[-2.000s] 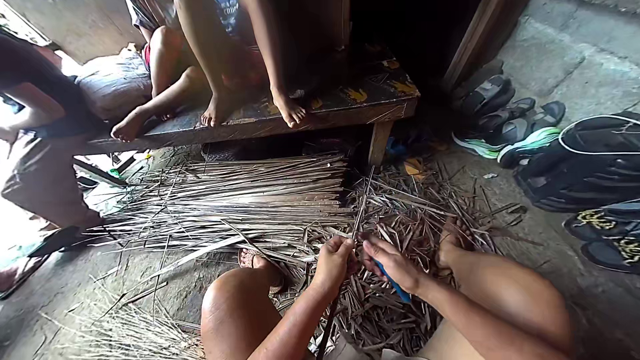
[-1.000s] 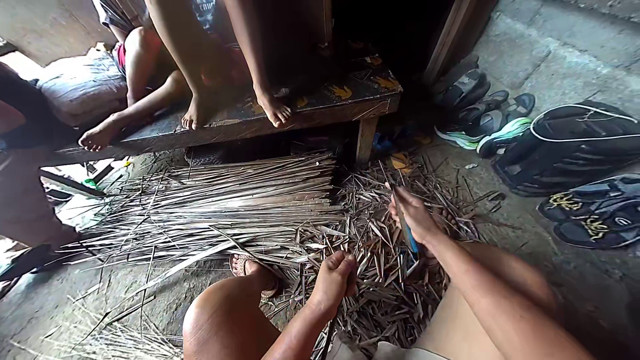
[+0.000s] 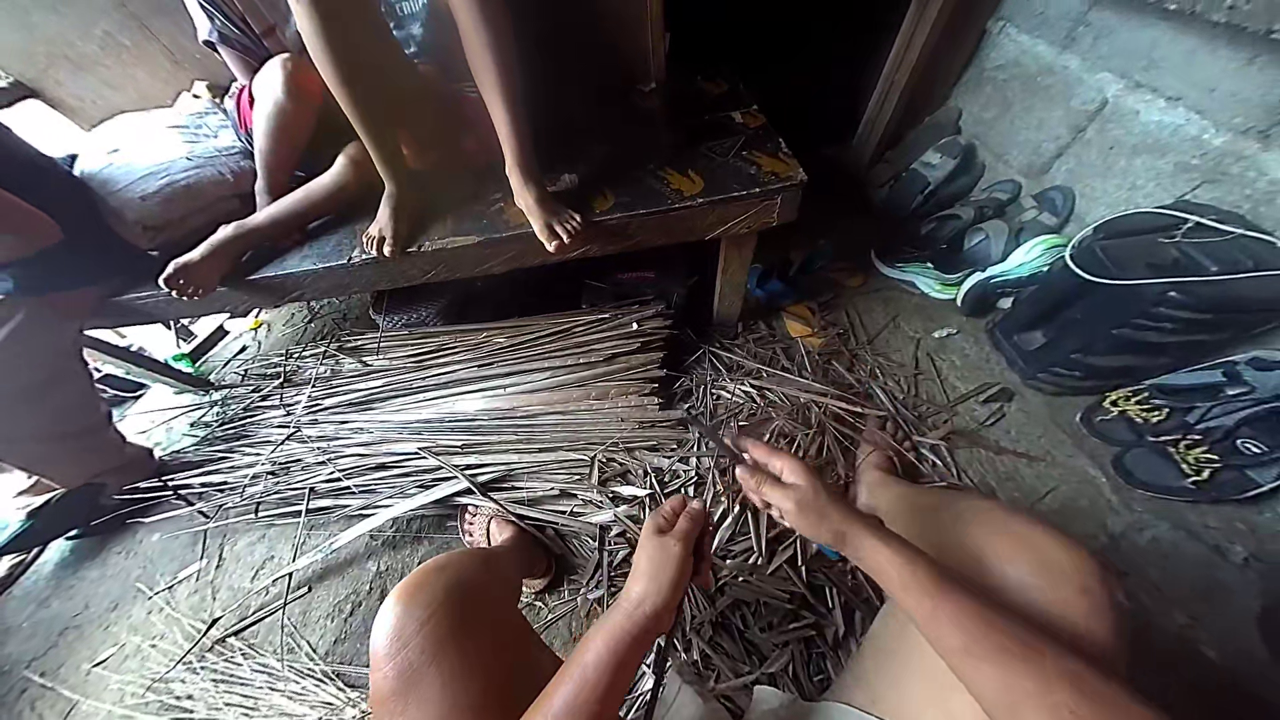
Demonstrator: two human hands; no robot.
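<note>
My left hand (image 3: 668,560) is closed in a fist over the litter between my knees, around what looks like a thin dark frond strip that shows below it. Up and to the right, my right hand (image 3: 790,492) has its fingers forward around the near end of a dark, narrow blade (image 3: 710,437); a bit of blue shows beneath the hand. Under both hands lies a heap of short dried leaf scraps (image 3: 780,610). Left of the heap, long dried palm-leaf strips (image 3: 480,400) lie side by side in a wide pile.
A wooden bench (image 3: 620,235) with people's bare legs on it stands ahead. At the right are sandals (image 3: 1200,430), a black bag (image 3: 1140,300) and more footwear by the block wall. Pale thin sticks (image 3: 240,670) lie at lower left. Another person is at far left.
My right hand moved away from my left, forward and to the right, and has since come back a little nearer to it. The blue handle seen earlier is now mostly covered.
</note>
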